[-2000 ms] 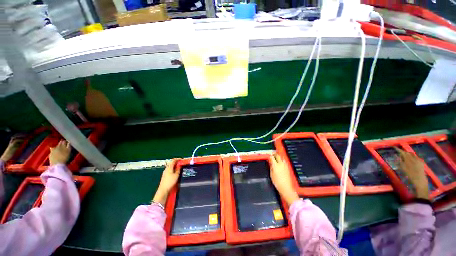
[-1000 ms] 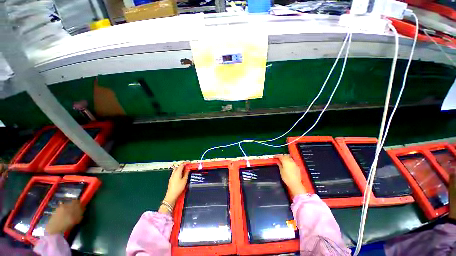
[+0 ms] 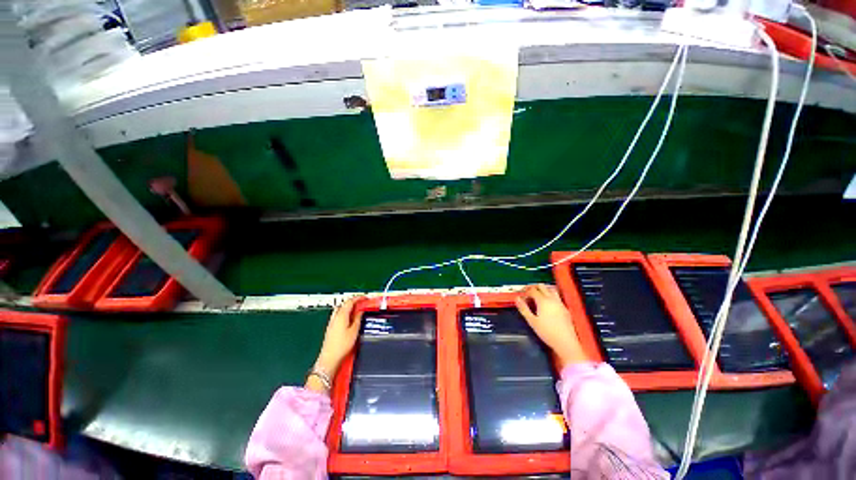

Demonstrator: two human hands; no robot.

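Two tablets lie side by side in front of me, a left one [image 3: 392, 380] and a right one [image 3: 510, 375], in a red tray [image 3: 451, 394]. Small white text shows at the top of both dark screens. An orange patch shows at the right tablet's lower right edge. A white plug [image 3: 384, 304] sits at each tablet's top edge, on thin white cables [image 3: 587, 218]. My left hand [image 3: 340, 339] grips the tray's upper left edge. My right hand [image 3: 552, 322] rests at the tray's upper right corner, fingertips at the right tablet's top edge.
More tablets in red trays lie at right [image 3: 631, 319] and far left [image 3: 26, 375]. A thick white cable [image 3: 741, 253] hangs in front of the right trays. A grey post [image 3: 127, 206] slants at left. A yellow sheet [image 3: 441, 141] with a small meter [image 3: 439, 95] hangs from the shelf. Neighbours' pink sleeves show at both sides.
The view has shifted, so the tray sits further right. My right fingers have moved slightly inward over the tray's top edge. At left, the neighbour's tray has moved left and that hand is out of view.
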